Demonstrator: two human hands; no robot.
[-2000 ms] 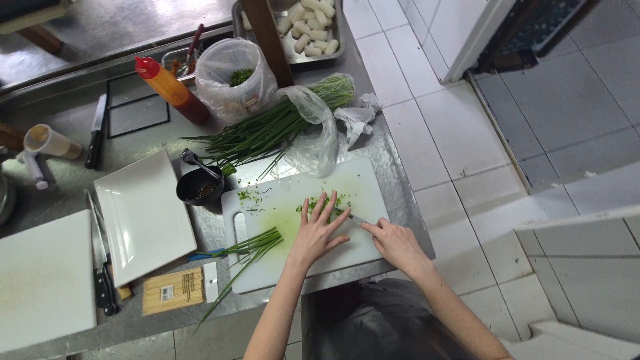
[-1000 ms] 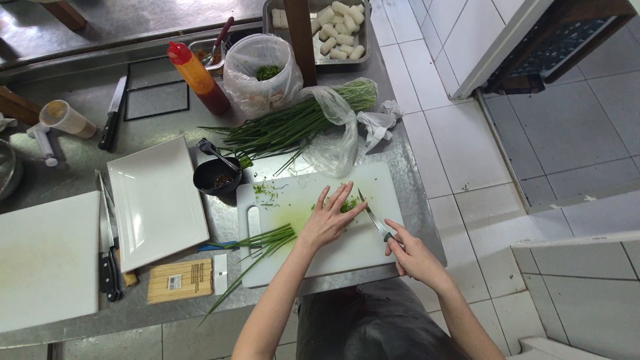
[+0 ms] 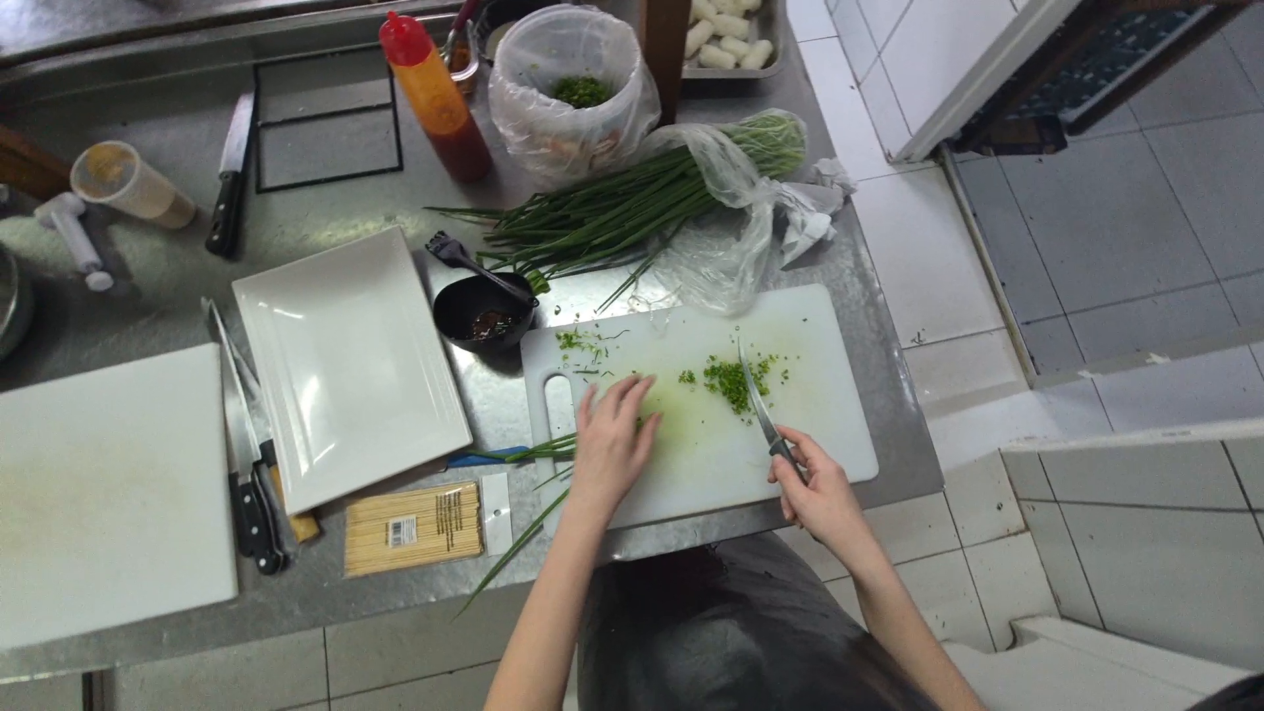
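My right hand (image 3: 815, 486) grips the dark handle of a small knife (image 3: 755, 390), its blade lying against a pile of chopped green chives (image 3: 729, 383) on the white plastic cutting board (image 3: 681, 484). Over the board's left part is my left hand (image 3: 614, 439), palm down with fingers bent, beside or on a few long chive stalks (image 3: 523, 538) that run off the near edge. Whether its fingers hold the stalks cannot be told. Small green scraps (image 3: 581, 346) lie near the board's far left corner. Behind the board lies a large bunch of chives (image 3: 612, 219), partly in a clear plastic bag (image 3: 726, 252).
Left of the board are a black bowl with a brush (image 3: 464, 318), a white square plate (image 3: 351, 370), a pack of wooden skewers (image 3: 415, 530), knives (image 3: 247, 464) and another cutting board (image 3: 109, 494). A sauce bottle (image 3: 439, 109) and a bag-lined container (image 3: 568, 99) stand behind. The steel counter ends at right (image 3: 904, 434).
My left hand has moved left, off the chopped chives, to the stalks. My right hand still holds the knife, whose blade now lies along the pile.
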